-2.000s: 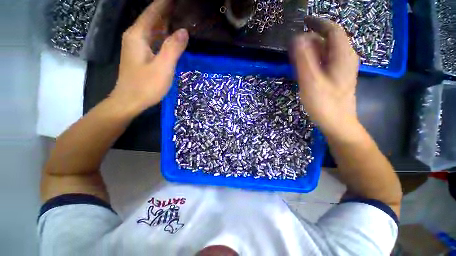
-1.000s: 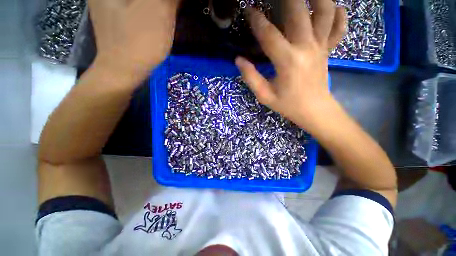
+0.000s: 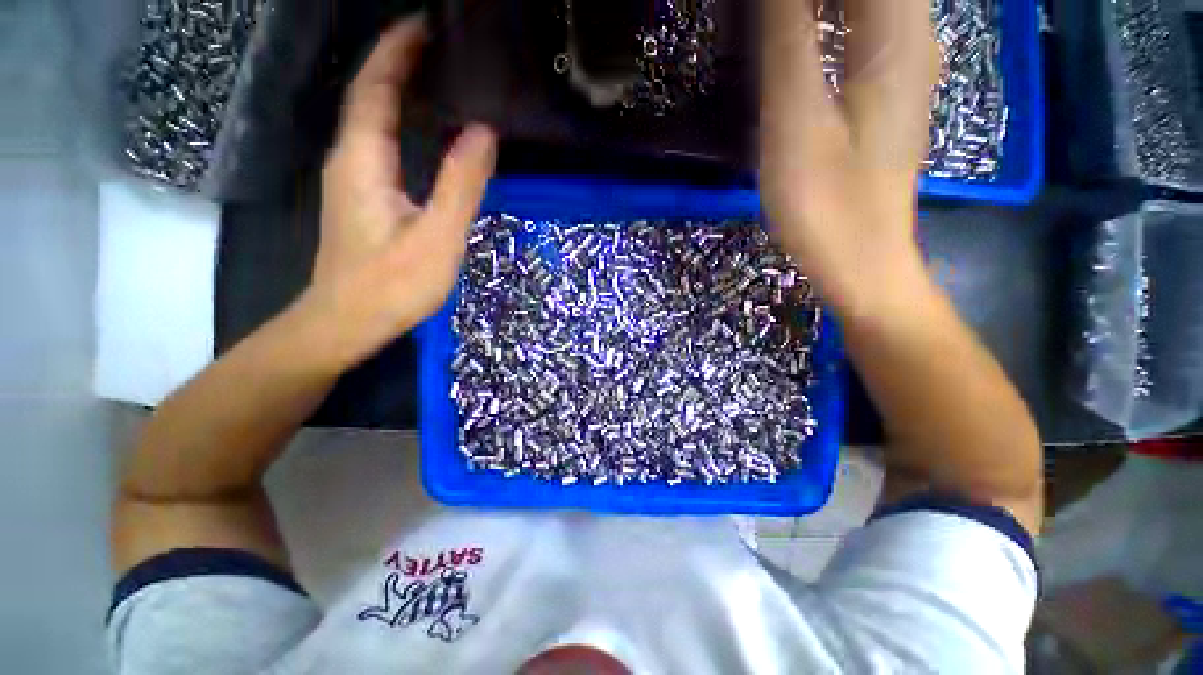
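The near blue tray lies against my body, full of short shiny metal cylinders. Beyond it is the dark machine bed, with small rings heaped on it and a rounded light metal piece at its middle. My left hand is over the left part of the bed, thumb and fingers apart, with nothing seen in it. My right hand is blurred, between the bed and the far blue tray; its fingertips are cut off by the top edge, so its grip is hidden.
The far blue tray, holding metal cylinders, is at the upper right, partly behind my right hand. Clear bins with metal parts stand at the upper left and at the right. A white paper lies at the left.
Since one second ago, my left hand has drawn back from the top edge and now shows spread fingers. My right hand has moved right and forward, off the rings and near tray.
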